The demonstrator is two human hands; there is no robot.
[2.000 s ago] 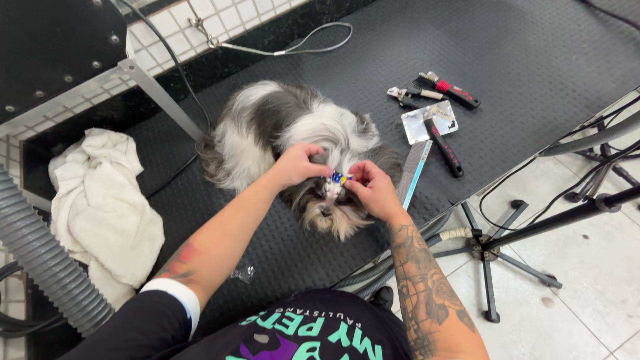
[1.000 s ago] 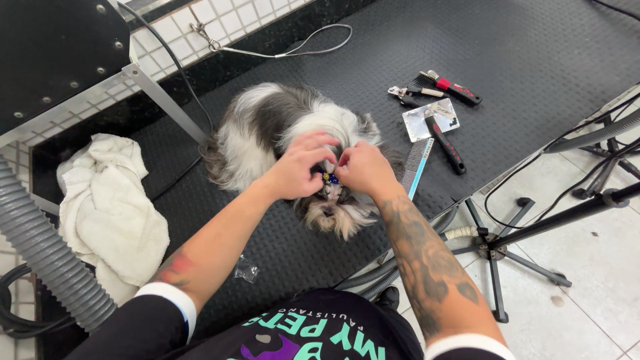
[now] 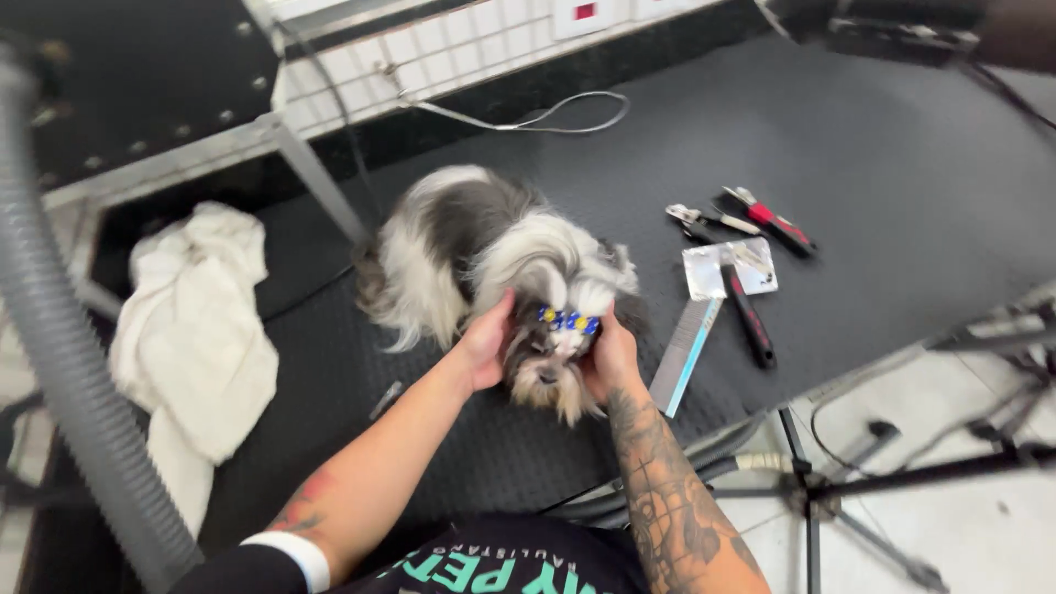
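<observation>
A long-haired grey and white dog lies on the black grooming table, its face toward me. My left hand cups one side of its head, and my right hand cups the other side; the fingers are partly hidden in the fur. Two blue bows with yellow centres sit side by side on top of the head, the left bow and the right bow. To the right of my right hand lies a metal comb with a blue strip.
Nail clippers, a red and black handled tool, a slicker brush and a clear packet lie at the right. A white towel and grey hose are left. A cable loop lies behind the dog.
My hands have moved from the top of the dog's head down to its sides. Two bows now show plainly there. The view has shifted somewhat.
</observation>
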